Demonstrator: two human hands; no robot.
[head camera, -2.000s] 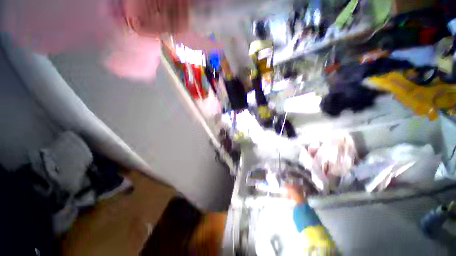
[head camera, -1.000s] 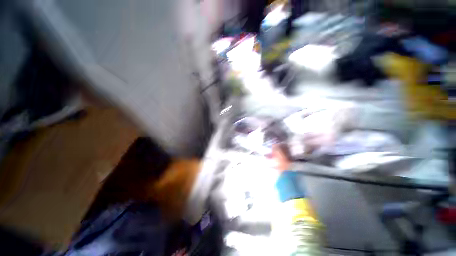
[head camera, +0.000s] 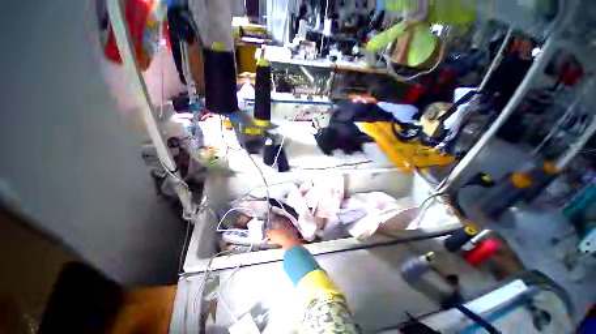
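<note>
My right hand (head camera: 283, 234) reaches into the trough from the bottom of the view, in a teal cuff and a yellow and patterned sleeve. Its fingertips are at a white plug (head camera: 255, 228), close above a pale power strip (head camera: 236, 236) in the trough's left end. Whether the fingers grip the plug is too unclear to tell. A thin white cable (head camera: 226, 216) loops beside the plug. Another white block (head camera: 244, 324) with a cord lies on the near tabletop. My left hand is not in view.
Crumpled pale paper or cloth (head camera: 366, 212) lies in the trough (head camera: 327, 248). Dark thread cones (head camera: 220, 81) stand beyond it at left. Black fabric (head camera: 343, 129) and yellow material (head camera: 405, 149) lie on the far table. A sewing machine part (head camera: 506, 301) is at lower right. White poles rise on both sides.
The view has swung right and up and become sharper; the brown surface at left has shrunk. My right hand remains at the trough's left end, now shown beside the plug.
</note>
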